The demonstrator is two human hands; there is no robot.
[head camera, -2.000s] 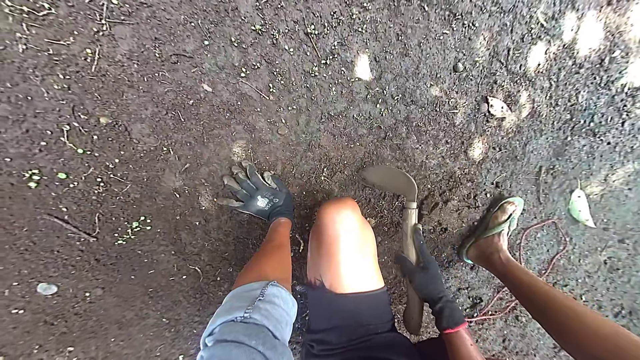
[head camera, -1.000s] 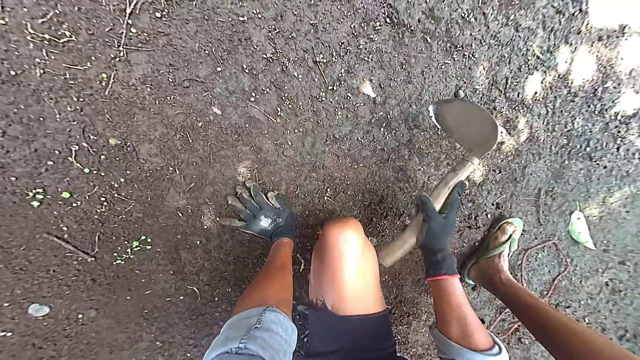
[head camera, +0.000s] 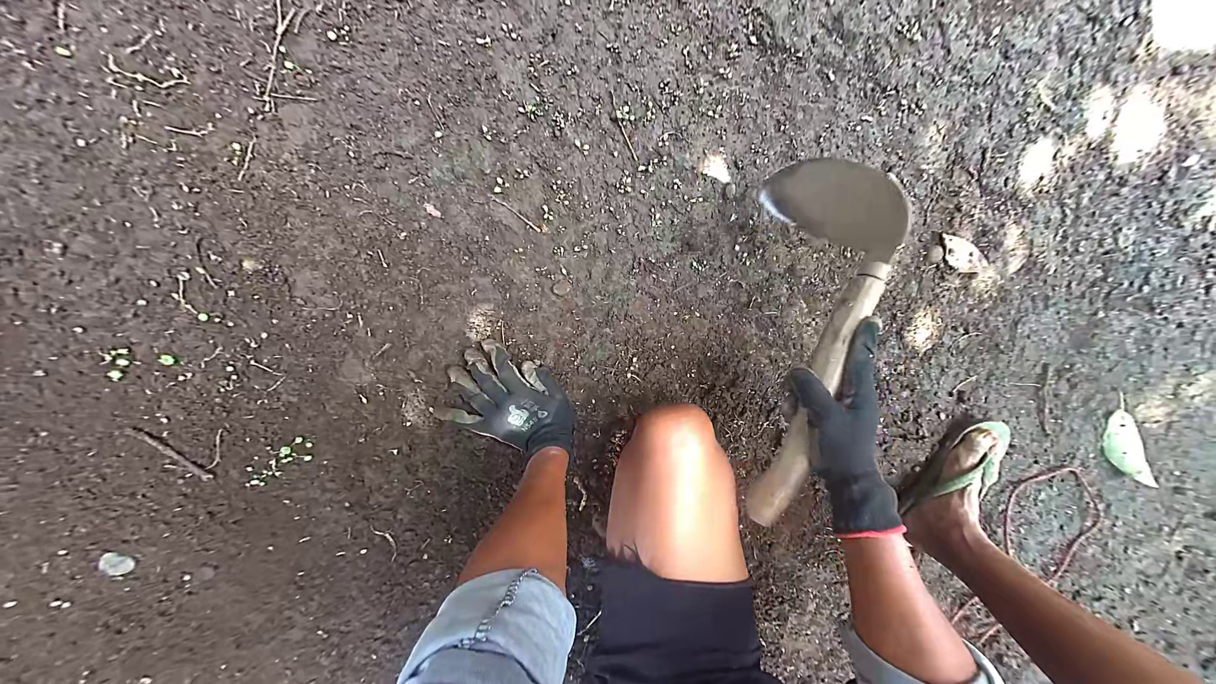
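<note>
My right hand, in a dark work glove with a red cuff edge, grips the wooden handle of a sickle-like hand tool. Its broad curved metal blade points up and to the left, over the soil. Spread flat on the dark bare soil is my left hand, also gloved, fingers apart and holding nothing. My bare knee is between the two hands. Whether the blade touches the soil, I cannot tell.
A foot in a green flip-flop stands right of my right hand, with a reddish cord beside it. A pale green leaf lies farther right. Small seedlings, a twig and a pale stone are at the left.
From low beside my knee, my right hand has moved up with the tool. Since one second ago the blade has swung to the left. My left hand stays on the soil.
</note>
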